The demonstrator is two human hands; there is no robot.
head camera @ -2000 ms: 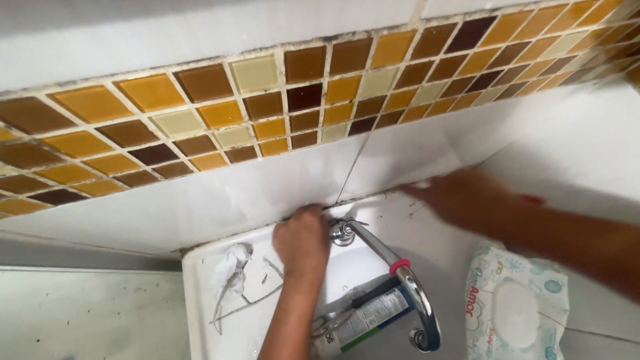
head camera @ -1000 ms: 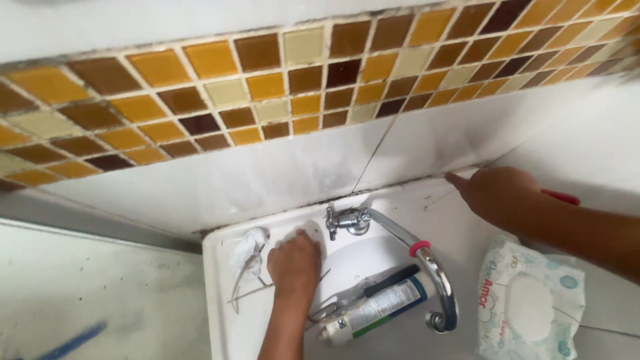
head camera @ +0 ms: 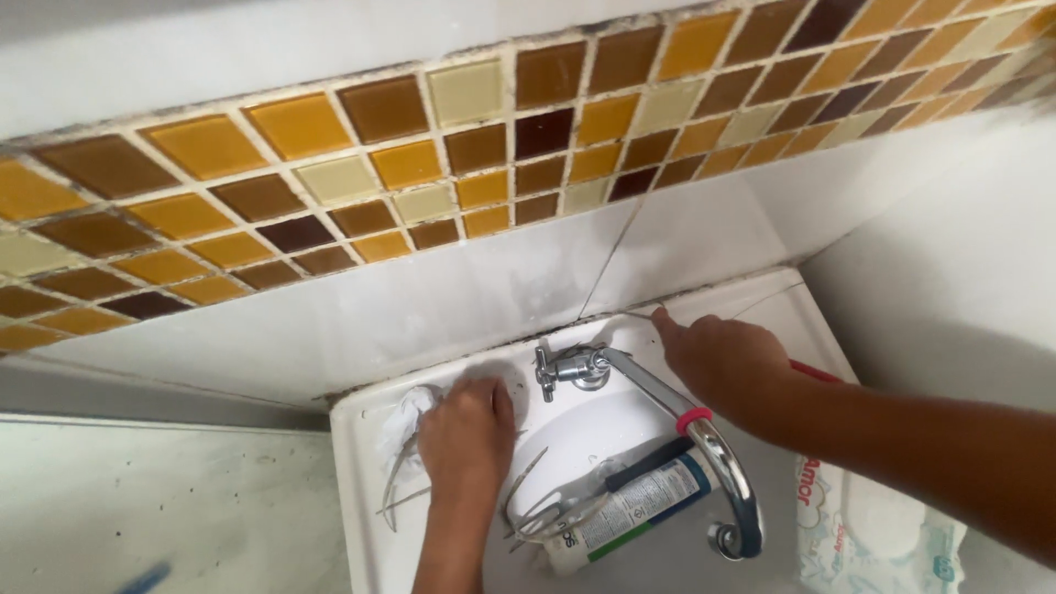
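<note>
My right hand (head camera: 726, 363) is closed round a tool with a red handle (head camera: 815, 371); its thin tip meets the dark, dirty joint (head camera: 676, 295) between the white washbasin (head camera: 351, 462) and the tiled wall. My left hand (head camera: 470, 429) rests on the basin's rim, left of the chrome faucet (head camera: 577, 365), its fingers curled down and their tips hidden. Beside it lie a crumpled white wipe (head camera: 406, 421) and thin strips of old sealant (head camera: 391, 487). A sealant cartridge (head camera: 635, 511) and a black-handled tool (head camera: 648, 464) lie in the bowl.
The faucet's curved spout (head camera: 726, 462), with a red band, arches over the bowl between my arms. A pack of wet wipes (head camera: 887, 528) lies at the lower right. Mosaic tiles (head camera: 404, 165) band the wall above. A blue object (head camera: 144, 577) shows at the lower left.
My left hand has moved left from beside the faucet since the earliest frame. My right hand has stayed along the back joint, and its tool's tip now shows at the seam.
</note>
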